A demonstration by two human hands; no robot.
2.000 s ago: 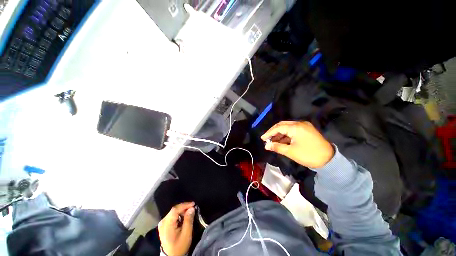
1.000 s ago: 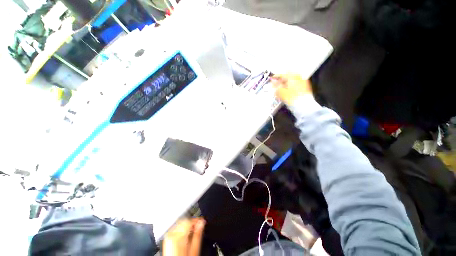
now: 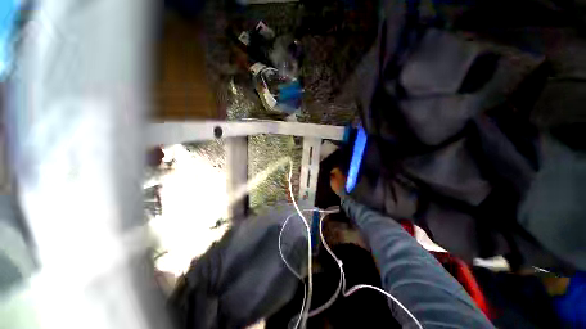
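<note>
My right hand [image 3: 337, 182] is low beside the machine stand, small, dark and partly hidden at the end of my grey-blue sleeve. Its fingers are too unclear to tell whether it holds anything. It is just left of a bright blue strip [image 3: 356, 159] and right of the pale metal stand frame [image 3: 270, 128]. The white cable [image 3: 310, 260] hangs in loops over my lap, left of my right forearm. My left hand is not in view.
A blurred white table edge [image 3: 90, 160] fills the left side. Dark cloth [image 3: 443, 128] is heaped at the right. A red item [image 3: 472, 286] lies beside my sleeve. Scraps and a blue piece [image 3: 290, 95] lie on the floor beyond the frame.
The view has swung down from the tabletop to below the table. My right hand has moved from the small tray down beside the stand. My left hand has gone out of view.
</note>
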